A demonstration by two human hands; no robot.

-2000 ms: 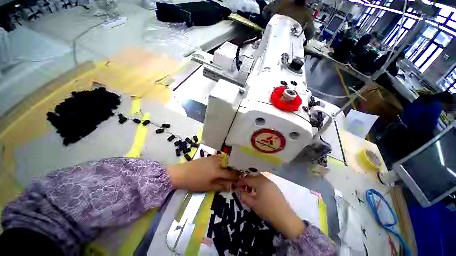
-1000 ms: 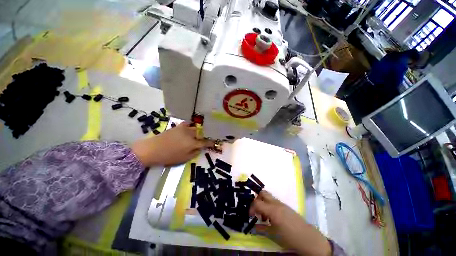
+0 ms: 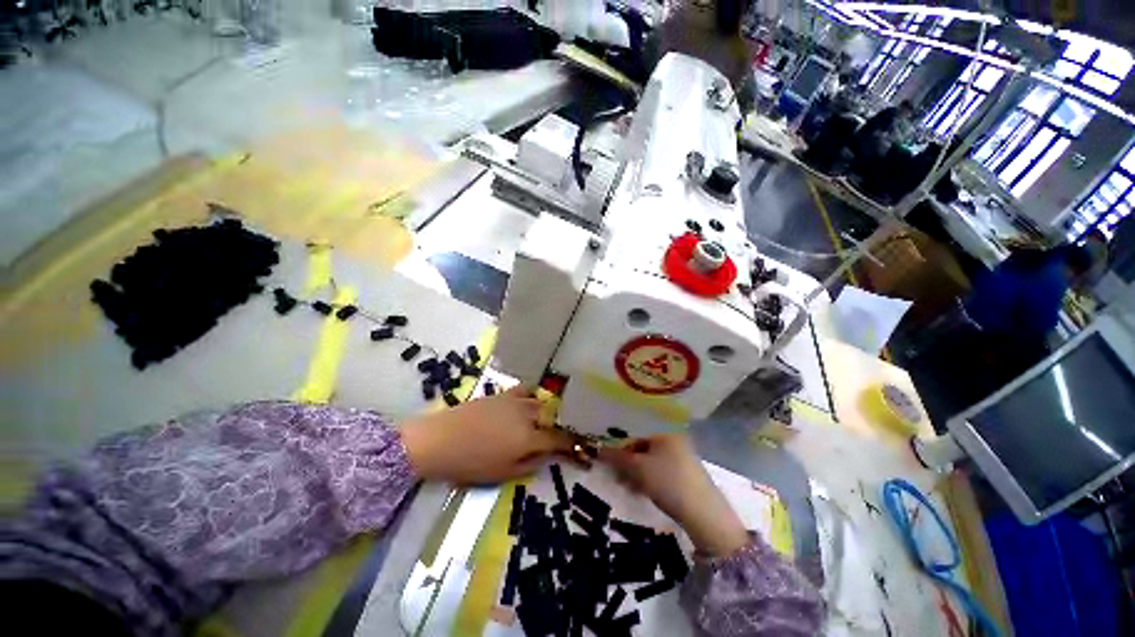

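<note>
The white sewing machine head point(image 3: 622, 336) stands over the work. My left hand point(image 3: 485, 436) lies left of the needle area, its fingertips under the head. My right hand point(image 3: 666, 479) is at the needle area from the right, its fingertips close to the left ones. What the fingertips hold is too small and hidden to tell. Loose unsewn black strips point(image 3: 585, 560) lie on the white board below the hands. Sewn black tabs point(image 3: 448, 371) lie left of the machine, some joined by a thin thread that runs towards a large heap of sewn tabs point(image 3: 187, 289).
A yellow tape roll point(image 3: 899, 404) and a blue cord point(image 3: 921, 529) lie on the right. A grey monitor point(image 3: 1058, 417) stands at the far right. Yellow tape point(image 3: 326, 346) crosses the table on the left. A person in blue point(image 3: 1027, 292) is in the right background.
Since one second ago, my right hand has moved from the strips up to the needle area. My left hand stays beside the needle. The camera view has shifted.
</note>
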